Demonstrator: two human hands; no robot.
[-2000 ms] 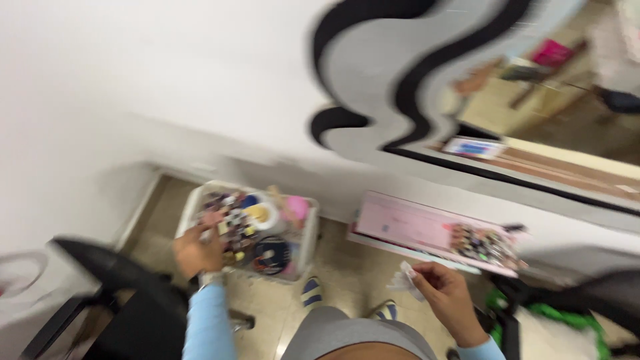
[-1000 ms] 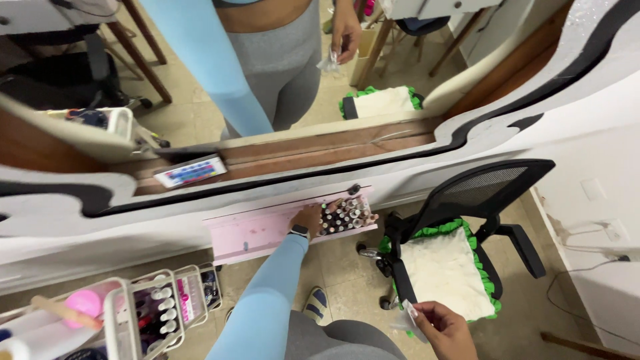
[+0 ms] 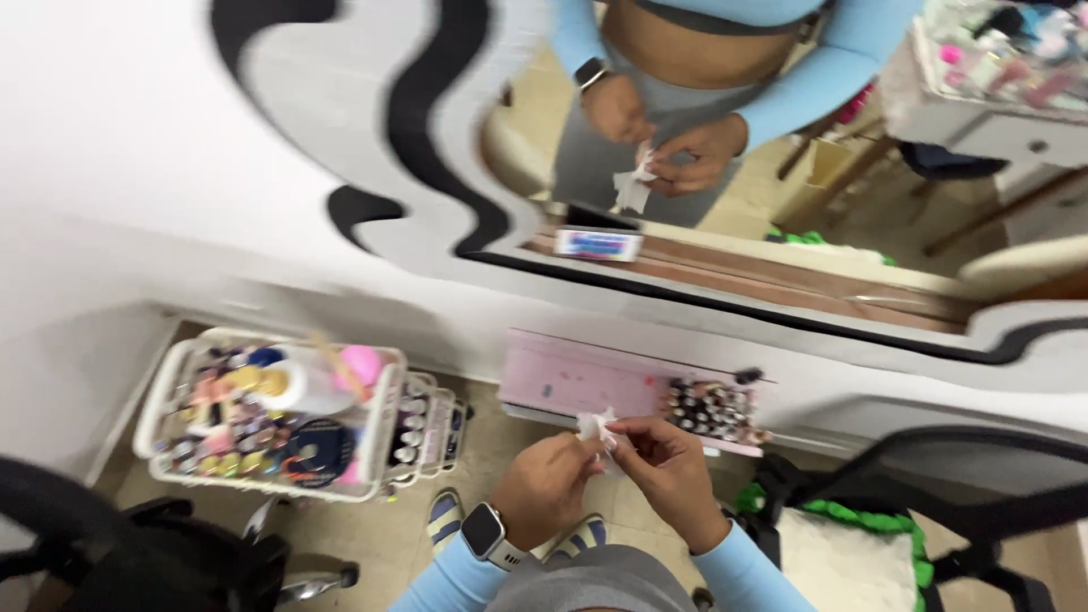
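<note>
A crumpled piece of thin white tissue or wipe (image 3: 597,427) is pinched between both hands, low in the middle of the view. My left hand (image 3: 548,484), with a smartwatch on its wrist, grips its left side. On its right side are the thumb and fingers of my right hand (image 3: 667,476). Behind the hands, a narrow pink table (image 3: 586,378) stands against the wall, and many small bottles (image 3: 714,412) are grouped on its right end. The large mirror (image 3: 790,195) reflects both hands with the tissue. Whether anything is wrapped in the tissue cannot be told.
At left stands a white basket trolley (image 3: 263,489) full of bottles and supplies. A black office chair (image 3: 127,544) is at lower left. Another chair (image 3: 850,552), with a white, green-edged seat cover, stands at lower right. A small colourful box (image 3: 597,245) rests on the mirror's ledge.
My left hand was among the bottles on the pink table and is now at the tissue with my right hand. Two seconds ago it was over the trolley basket. The view has swung noticeably.
</note>
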